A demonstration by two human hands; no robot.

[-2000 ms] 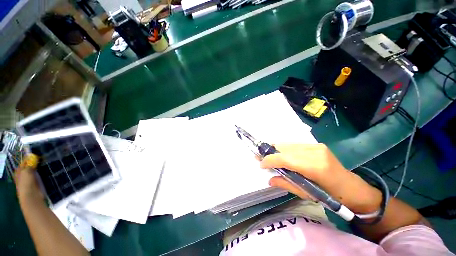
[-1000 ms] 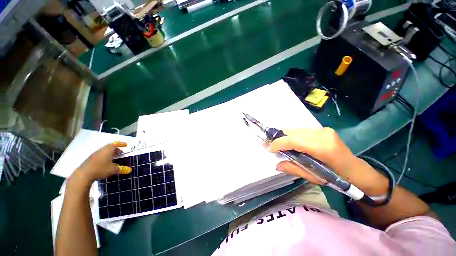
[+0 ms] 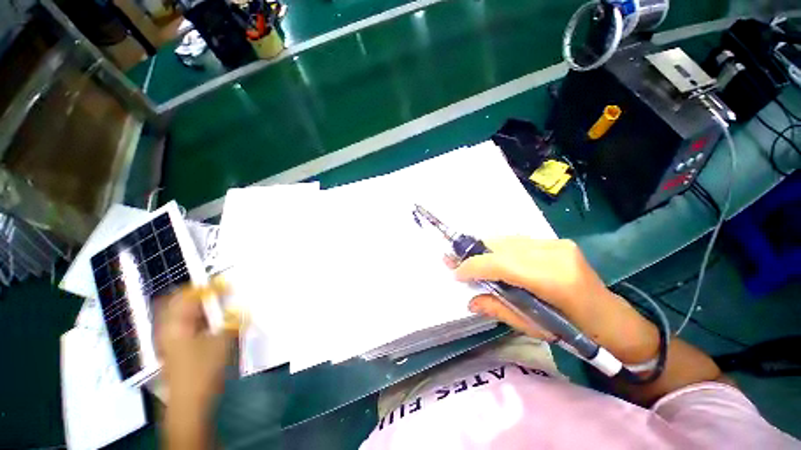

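My right hand (image 3: 544, 279) is shut on the soldering iron (image 3: 536, 316), its thin metal tip pointing up and left over a stack of white-backed panels (image 3: 378, 255). My left hand (image 3: 191, 330), blurred, is at the lower right edge of a solar panel (image 3: 140, 272). That panel lies dark gridded side up, turned at an angle, over loose white-backed panels (image 3: 101, 382) at the left. Yellow finger cots show on my left fingers; the blur hides whether they grip the panel.
A black soldering station (image 3: 637, 132) with a wire spool (image 3: 645, 16) stands at the right. A yellow sponge (image 3: 551, 177) lies beside it. A pale tube and dark cord loop down at the right. A pen cup (image 3: 263, 42) stands at the back left. My pink shirt borders the bench.
Since one second ago, the dark-faced panel has shifted left and turned, and my left hand has moved down to its right edge. My right hand and the iron have shifted slightly left.
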